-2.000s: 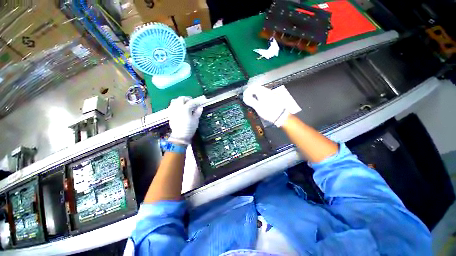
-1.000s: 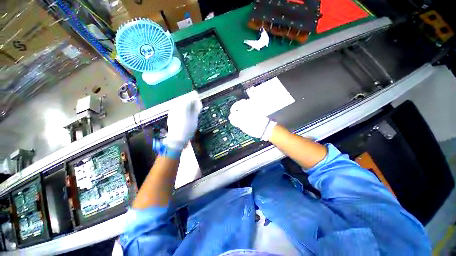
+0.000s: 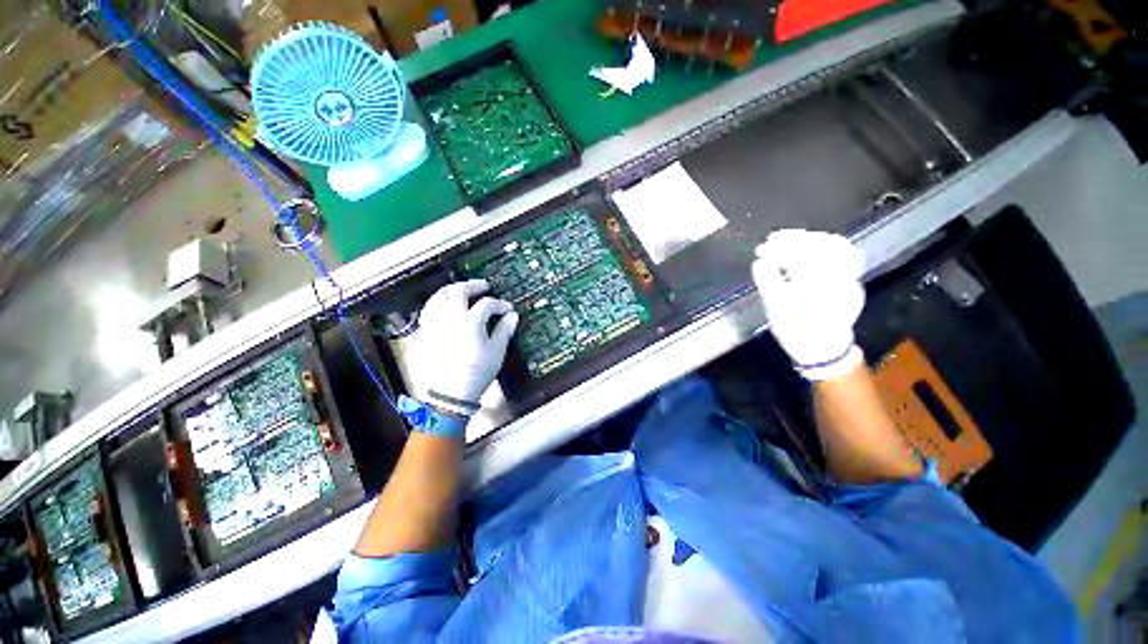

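Note:
A green circuit board [image 3: 567, 296] lies in a dark carrier [image 3: 665, 308] with brownish clips on the conveyor in front of me. My left hand [image 3: 461, 342], in a white glove with a blue strap at the wrist, rests at the carrier's left side with fingers bent; whether it grips the edge is hard to tell. My right hand [image 3: 812, 296], also gloved, is off the board to the right, above the near rail, with fingers curled in. I cannot see whether it holds anything small.
Two more boards in carriers [image 3: 252, 447] [image 3: 78, 541] lie left on the line. A white sheet [image 3: 670, 211] lies right of the carrier. A parts tray [image 3: 497, 126] and blue fan [image 3: 330, 111] stand on the green mat. A black bin [image 3: 1045, 365] with an orange cover [image 3: 934, 413] is at right.
My right hand has moved off the board to the right, over the near rail. My left hand has lowered to the carrier's left side. The view has shifted, showing more of the orange cover.

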